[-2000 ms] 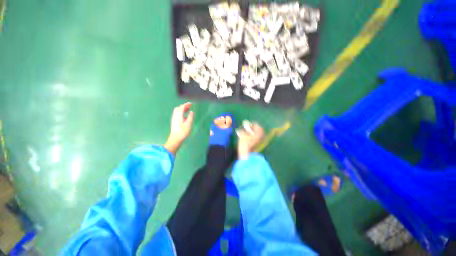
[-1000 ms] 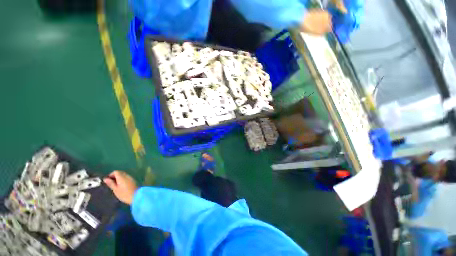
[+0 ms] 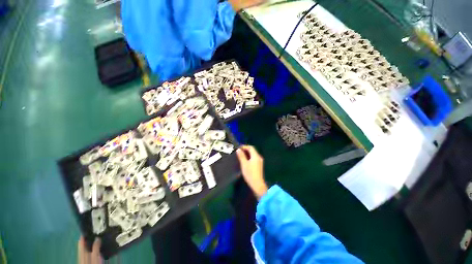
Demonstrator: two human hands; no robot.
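Observation:
A large black parts tray [image 3: 178, 205] heaped with pale housings [image 3: 147, 180] is held in front of me, tilted in view. Some housings show coloured patches. My right hand [image 3: 250, 166] grips the tray's right edge, thumb at the rim and fingers hidden beneath. My left hand [image 3: 90, 251] is at the tray's lower left corner, blurred and mostly cut off by the picture's bottom edge, with fingers against the tray's side.
Another tray of housings [image 3: 225, 87] lies beyond mine, beside a person in a blue smock [image 3: 171, 31]. On the right, a bench holds a white sheet [image 3: 370, 172], rows of open shells [image 3: 347, 56] and a blue bin [image 3: 428, 101]. A small container [image 3: 304, 125] stands below.
The divided tray, on the floor earliest and low at the left one second ago, is now up before me between both hands. The view has shifted toward the bench.

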